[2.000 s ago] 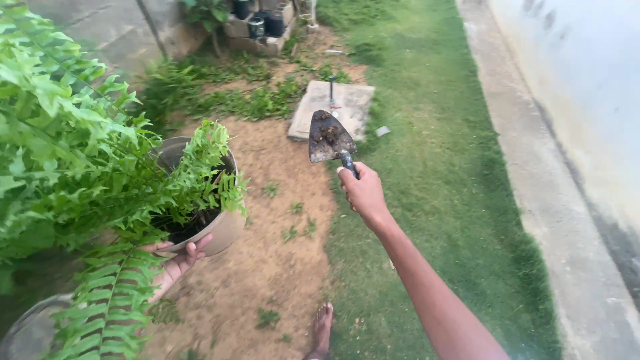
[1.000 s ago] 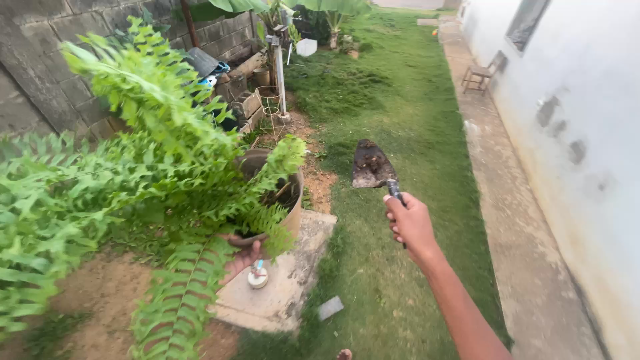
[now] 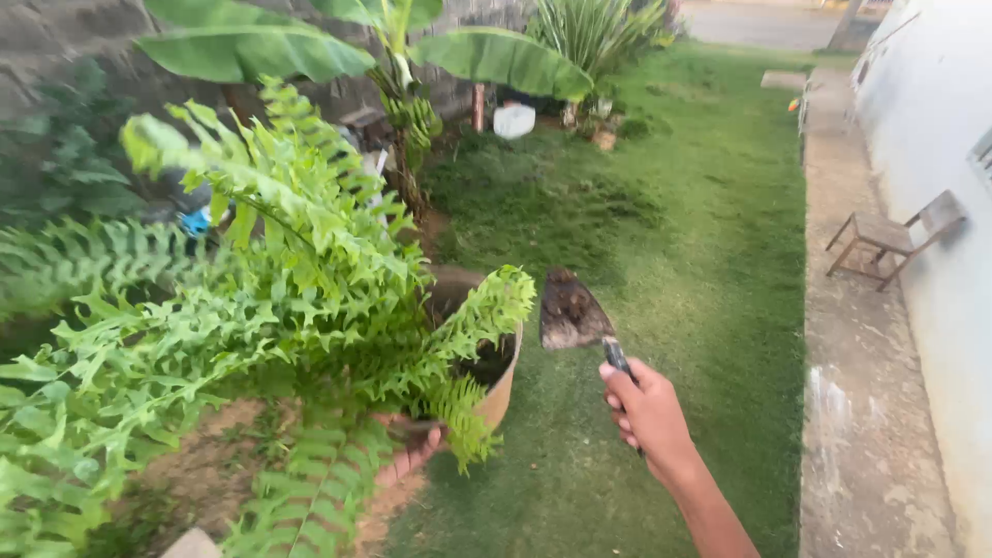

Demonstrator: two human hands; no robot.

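Note:
My left hand (image 3: 411, 457) grips the near rim of a tan plant pot (image 3: 500, 395), and fronds cover much of that hand. A large green fern (image 3: 310, 310) grows from the pot and spreads across the left half of the view, with dark soil (image 3: 492, 363) showing inside the rim. My right hand (image 3: 651, 411) is closed around the dark handle of a hand trowel (image 3: 573, 310). Its dirty, pointed metal blade points up and away, just right of the pot without touching it, and bears clumps of soil.
Grass (image 3: 697, 256) runs ahead, beside a concrete walkway (image 3: 868, 434). A wooden chair (image 3: 883, 232) stands on the walkway by the white wall (image 3: 945, 325). A banana plant (image 3: 403, 85) and a white container (image 3: 514, 121) are near the block wall (image 3: 46, 46) at the left.
The view has moved forward along the lawn and tilted up. The concrete slab seen below the pot earlier is out of view or hidden. Both hands keep their holds.

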